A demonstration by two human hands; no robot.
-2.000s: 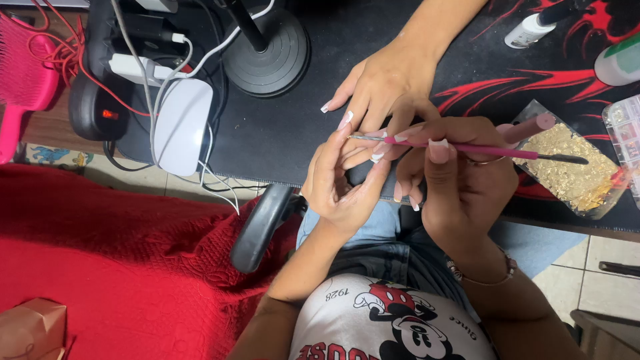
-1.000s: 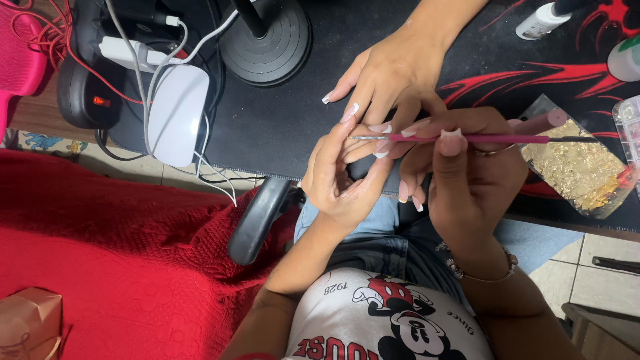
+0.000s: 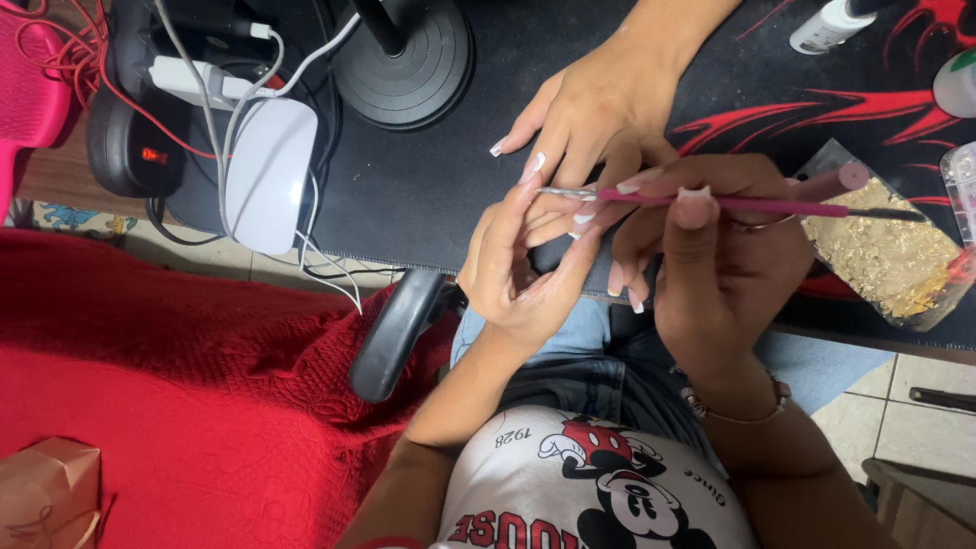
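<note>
My left hand [image 3: 518,274] holds a finger of another person's hand [image 3: 610,107] between thumb and fingertips; that hand reaches in from the top and rests on the black mat. Between the thumb and fingers of my right hand [image 3: 724,252] is a thin pink nail brush [image 3: 785,206], lying nearly level. Its metal end points left, close to the held fingertip; the exact contact cannot be told. Dark bristles show at its right end. Both people's nails have white tips. A pink cylindrical handle or cap [image 3: 839,181] sticks out behind my right hand.
A packet of gold foil flakes [image 3: 884,259] lies right of my right hand. Bottles [image 3: 831,27] stand at the upper right, beside a clear case [image 3: 962,183]. A round black stand base [image 3: 404,69], a white computer mouse [image 3: 272,175], cables and a power strip [image 3: 114,137] are on the left.
Both hands keep much the same grip on the finger and the brush. The brush has tilted slightly from its slant of two seconds ago to nearly level.
</note>
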